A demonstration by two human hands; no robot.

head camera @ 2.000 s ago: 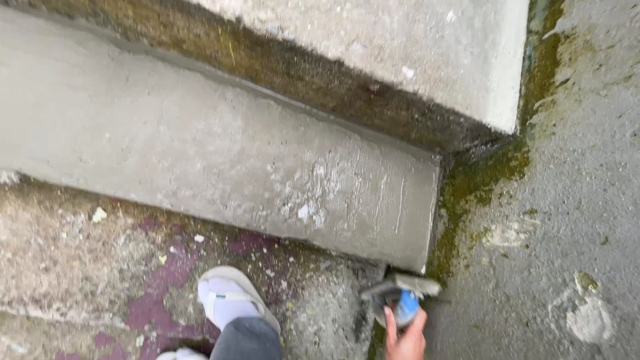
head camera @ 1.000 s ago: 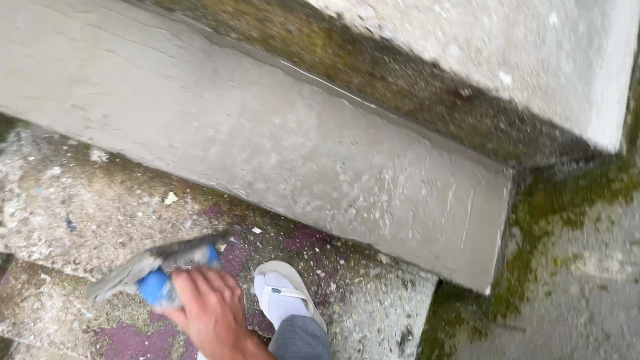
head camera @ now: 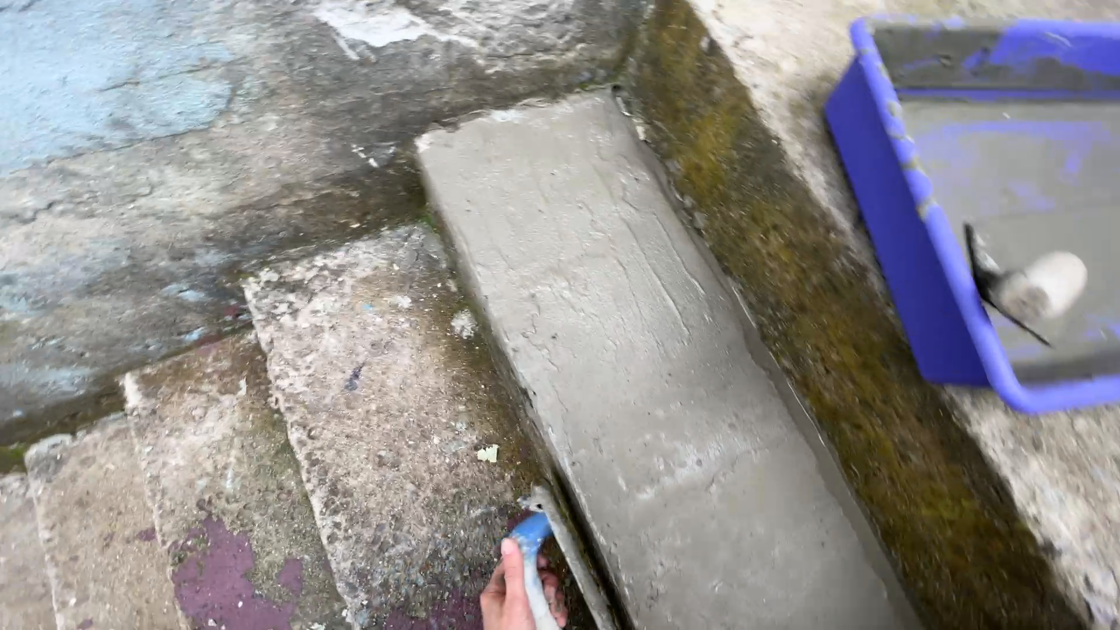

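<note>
My right hand (head camera: 516,595) grips the blue and whitish handle (head camera: 532,534) of a plastering trowel at the bottom centre. The trowel's blade (head camera: 573,551) stands on edge along the front face of a concrete step; whether it touches is hard to tell. Wet grey mortar (head camera: 612,315) covers the top of that step, smooth in places, with ridges and small pits elsewhere. My left hand is out of view.
A blue plastic tub (head camera: 892,227) smeared with mortar sits on the higher step at right, a pointed trowel (head camera: 1041,289) inside. Rough steps (head camera: 376,394) with purple paint patches descend at left. A weathered wall (head camera: 219,166) closes off the top left.
The view has swung to the step's other end, bringing the wall and tub into sight. My right hand, earlier holding the trowel over the lower steps, now has it beside the mortared step's front face.
</note>
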